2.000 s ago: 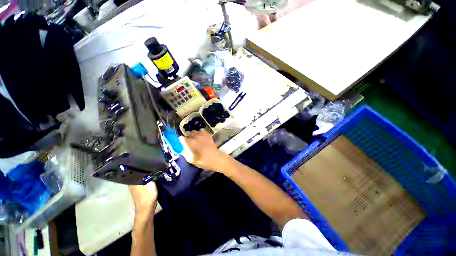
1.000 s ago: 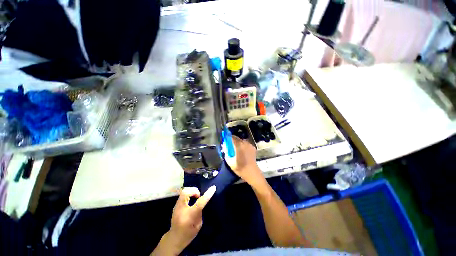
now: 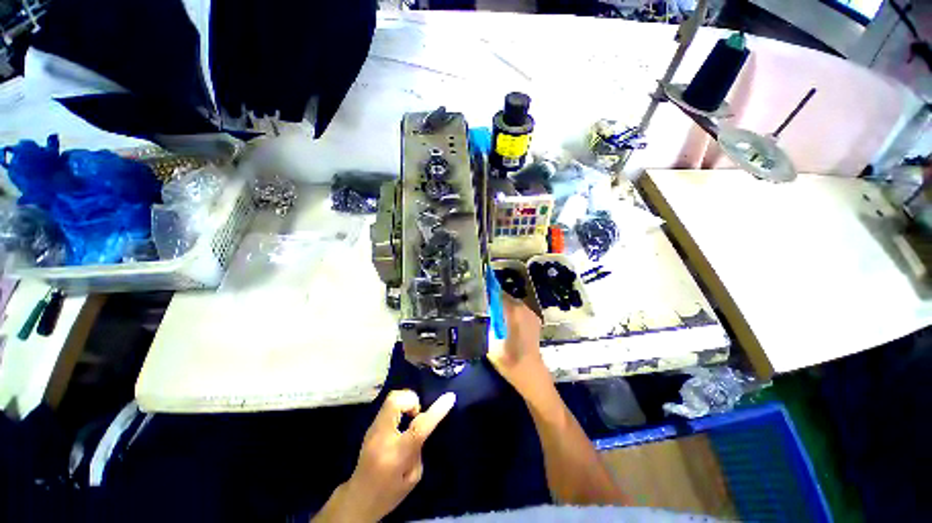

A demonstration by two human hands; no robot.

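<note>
The grey-brown head of the button-sewing machine (image 3: 441, 235) points at me, with its shiny clamp (image 3: 448, 366) above the dark garment (image 3: 465, 439). The garment covers my lap. My left hand (image 3: 393, 455) is on the cloth just in front of the clamp, index finger and thumb apart; its lower fingers are curled. My right hand (image 3: 519, 342) is right of the machine, beside the blue strip (image 3: 497, 306) and against the near edge of the button tray (image 3: 562, 312). Its fingertips are partly hidden, so I cannot see whether it holds anything. Black buttons (image 3: 555, 284) lie in both tray compartments.
A keypad box (image 3: 521, 217) and black bottle (image 3: 512, 133) stand behind the tray. Dark tweezers or snips (image 3: 595, 274) lie right of it. A white basket (image 3: 210, 260) holds blue plastic at left. A blue crate (image 3: 777, 460) is lower right. A thread cone (image 3: 715, 74) stands upper right.
The view has turned and levelled, so the machine appears more central. My left hand has come out from beneath the machine head onto the cloth in front. My right hand stays near the tray.
</note>
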